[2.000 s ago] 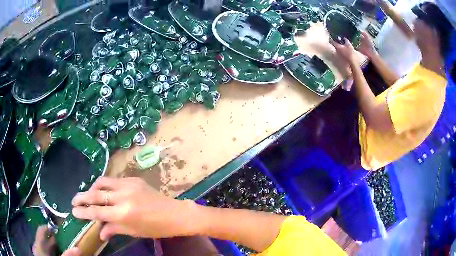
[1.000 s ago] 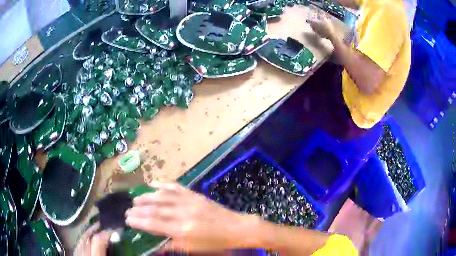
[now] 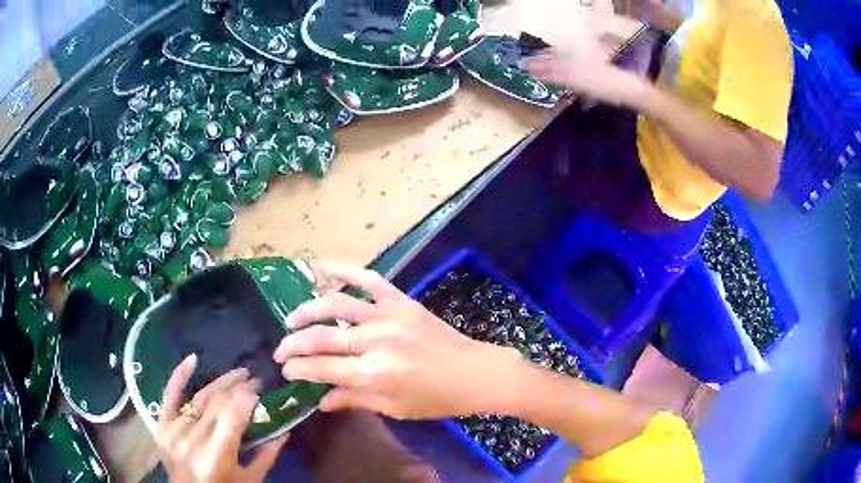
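A glossy dark green housing (image 3: 212, 316) with a pale rim and a dark panel is held up, face towards me, at the lower left over the board's near edge. My left hand (image 3: 212, 424) grips its lower edge, fingers over the dark panel. My right hand (image 3: 378, 344) holds its right side, with a ring showing on one finger. The glue dish is not visible; the housing and hands cover that part of the board. A large heap of small green caps (image 3: 227, 151) with silvery spots lies beyond the housing.
Stacked green housings stand at left (image 3: 90, 349) and at the back (image 3: 392, 90). A blue crate (image 3: 500, 349) of small pieces is below the bench edge, with a blue stool (image 3: 599, 274) beyond. A co-worker in a yellow shirt (image 3: 717, 104) sits at right, a hand reaching over the bench.
The housing in my hands has been raised and turned to face me, moving up and left. It now covers the dish's spot. The co-worker's arm has moved. The view has shifted.
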